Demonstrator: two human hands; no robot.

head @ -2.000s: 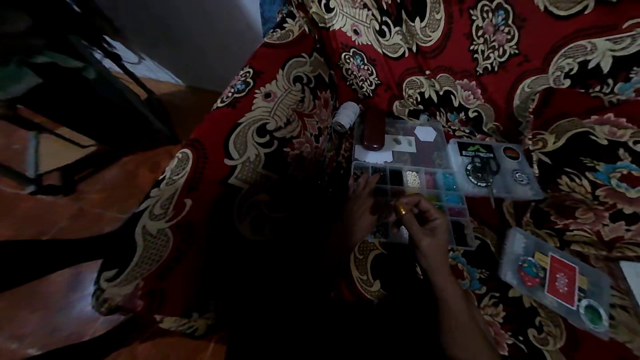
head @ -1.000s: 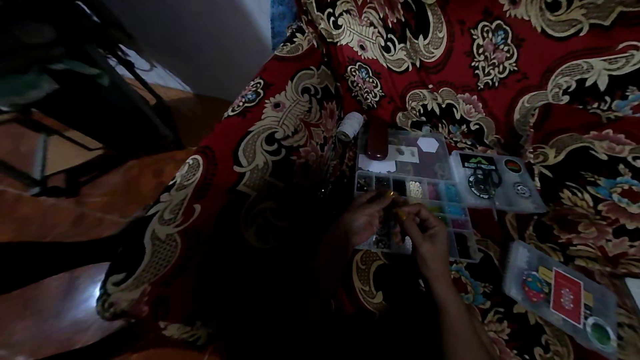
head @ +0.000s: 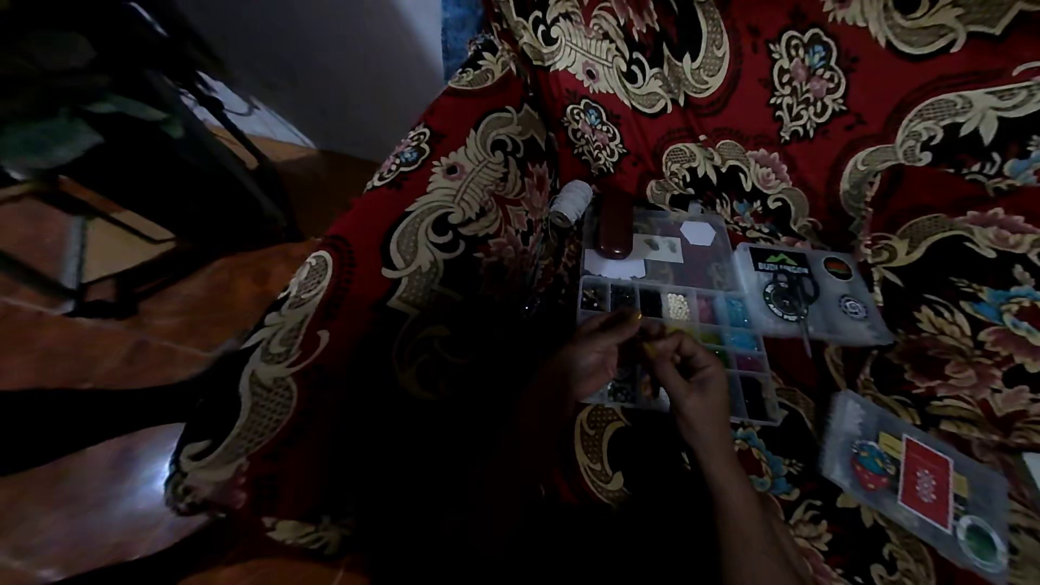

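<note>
Both hands are close together above an open clear plastic bead box [head: 764, 410], whose compartments hold beads of several colours. My left hand [head: 597, 353] has its fingertips drawn together near the box's left part; something small and yellowish shows at them. My right hand [head: 686, 370] is just to the right, thumb and forefinger pinched near another yellowish spot. Dim light hides what exactly the fingers hold. In the box's lid [head: 707, 264] lie a dark red case [head: 615, 226], a white hexagonal piece [head: 698, 233] and a small card [head: 658, 248].
A spool of white cord [head: 571, 203] lies by the lid's left corner. To the right, scissors [head: 796, 296] rest on a clear case [head: 865, 321]. Another clear box [head: 845, 443] with a red card [head: 926, 483] lies nearer. Patterned red cloth [head: 756, 65] covers the seat.
Between two seconds and one second ago the hands came closer together over the bead box. Since then they have stayed near each other there.
</note>
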